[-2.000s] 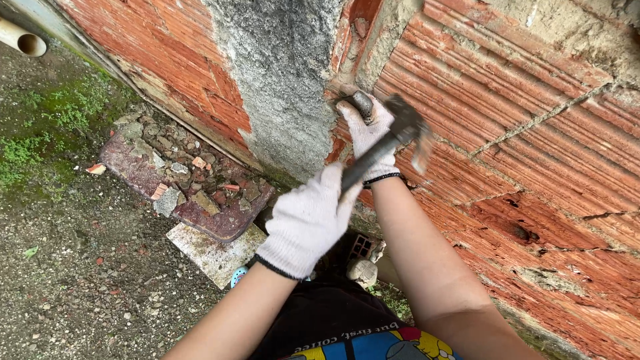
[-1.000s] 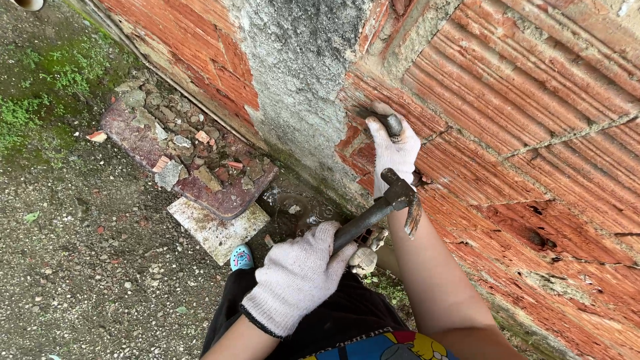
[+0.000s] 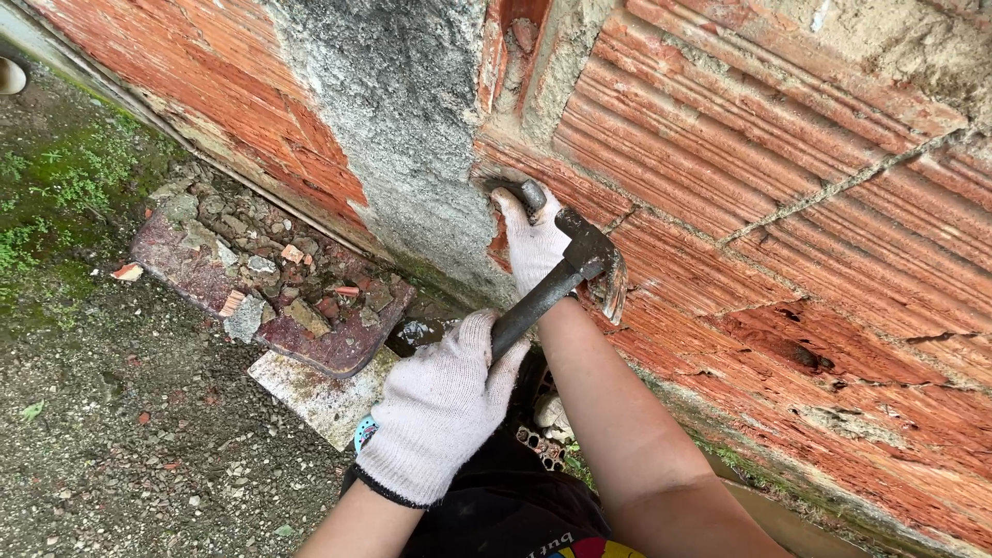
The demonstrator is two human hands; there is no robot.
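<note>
My left hand, in a white knit glove, grips the dark handle of a claw hammer. The hammer's head lies in front of my right wrist, its claw turned to the lower right. My right hand, gloved too, is closed round a short metal chisel held at the wall. The chisel's tip points left, where grey render borders the ridged red hollow bricks; whether it touches is hard to tell. The hammer's face is apart from the chisel's blunt end.
Rubble of brick and mortar lies on a dark red slab at the wall's foot. Under it is a pale tile. Near my legs are a stone and a broken hollow brick. A pipe end shows at upper left.
Between the earlier frames the hammer moved off the chisel hand toward my right wrist. It is still near that wrist. My right hand keeps the chisel at the wall.
</note>
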